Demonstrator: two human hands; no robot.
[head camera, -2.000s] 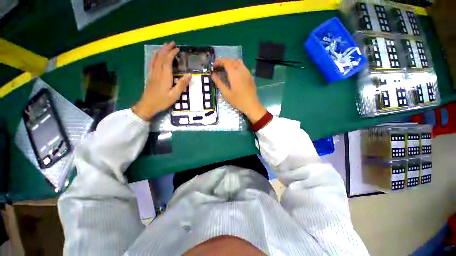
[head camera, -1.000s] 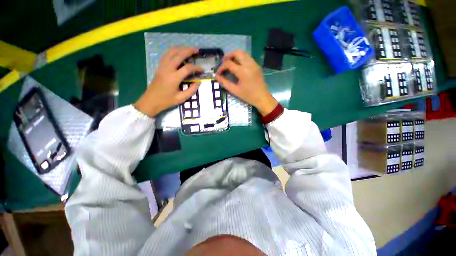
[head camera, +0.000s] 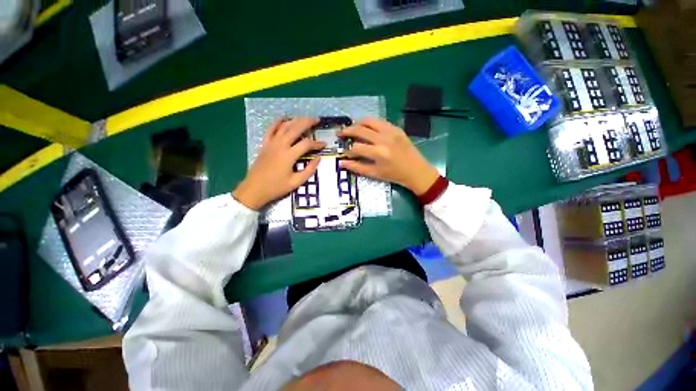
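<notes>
A phone housing (head camera: 327, 221) lies on silvery bubble wrap (head camera: 374, 200) in front of me. A battery (head camera: 327, 183), black with white squares and a white middle strip, covers its middle. My left hand (head camera: 284, 162) is on the housing's upper left side, fingertips at the top part and thumb near the battery's upper edge. My right hand (head camera: 388, 154) is on the upper right side, fingertips at the rim. The fingers hide part of the housing's top end. Whether anything small is between the fingertips cannot be told.
Black tweezers (head camera: 449, 114) lie across a black sheet piece (head camera: 422, 124). A blue bin (head camera: 513, 92) holds small white parts. A clear battery tray (head camera: 562, 165) stands at the right. Dark film sheets (head camera: 180, 169) and another housing (head camera: 93, 231) on bubble wrap lie left. Yellow tape (head camera: 305, 64) crosses behind.
The view has shifted. Both hands stay at the housing's top end; the housing now sits lower on the bubble wrap than two seconds ago. The right fingers are laid flatter over the rim.
</notes>
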